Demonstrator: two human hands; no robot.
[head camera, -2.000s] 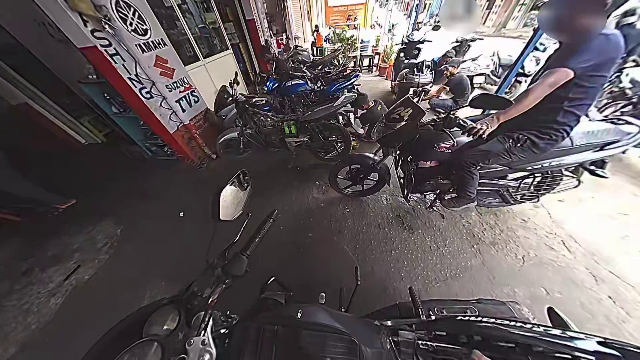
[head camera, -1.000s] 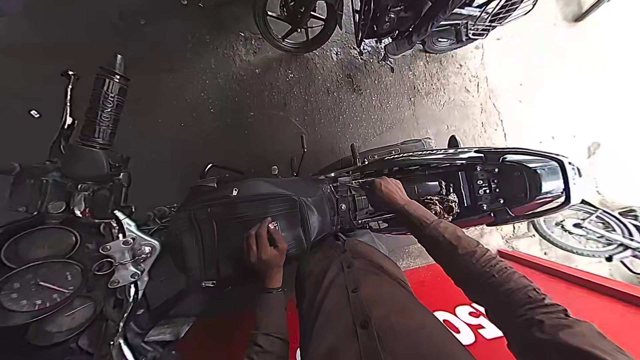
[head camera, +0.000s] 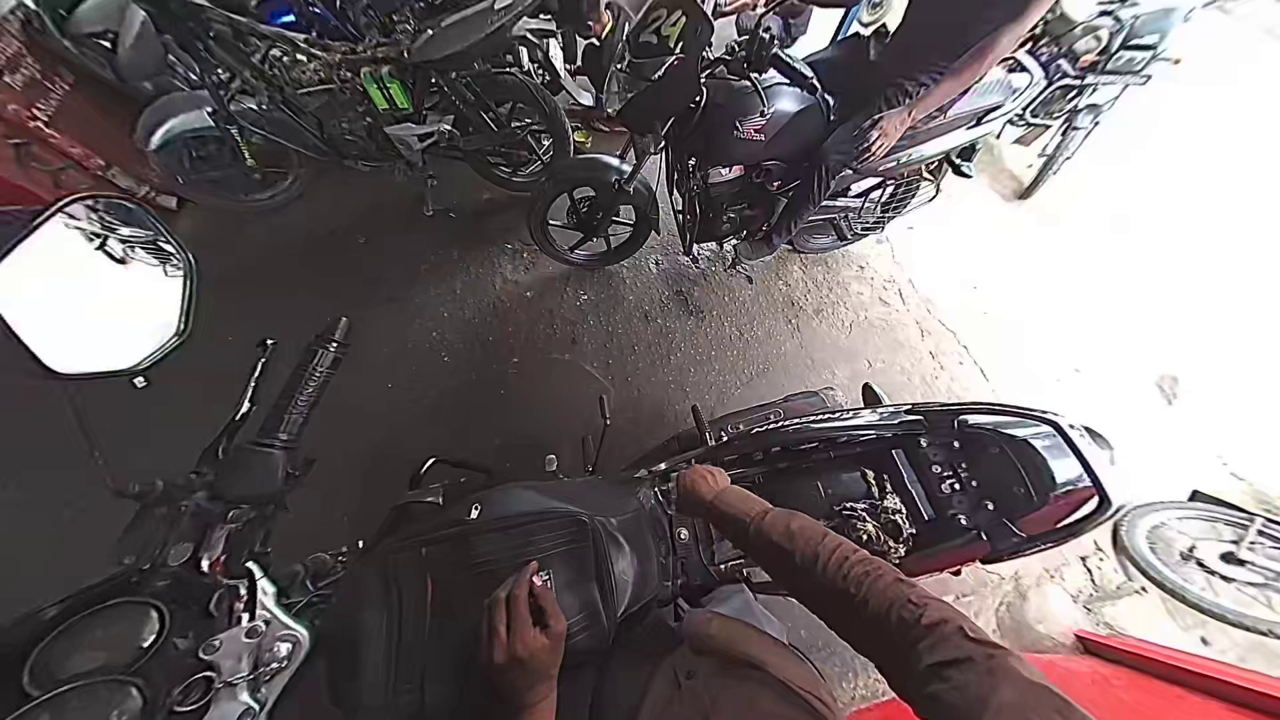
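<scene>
A black motorcycle lies across the lower view, its rear body panel (head camera: 830, 425) at the right and its under-seat frame exposed. My right hand (head camera: 703, 490) is curled at the frame just behind the tank; what its fingers hold, if anything, is hidden. My left hand (head camera: 525, 630) is over the black tank cover (head camera: 510, 540), fingers bent, with a small shiny spot at the fingertips that I cannot identify. A tangled bundle of fibres or wires (head camera: 880, 520) lies in the under-seat bay. The handlebar grip (head camera: 305, 390) and round gauges (head camera: 95, 650) are at the left.
Across the floor, a person's arm (head camera: 940, 90) and leg show on a second black motorcycle (head camera: 760, 120). More parked motorcycles (head camera: 400, 90) stand upper left. A mirror (head camera: 95, 285) juts in at the left edge. A red panel (head camera: 1130, 685) and a wheel (head camera: 1200, 565) are lower right.
The view has swung down and then partly back up. Since one second ago, my right hand remains at the frame behind the tank and my left hand remains over the tank cover.
</scene>
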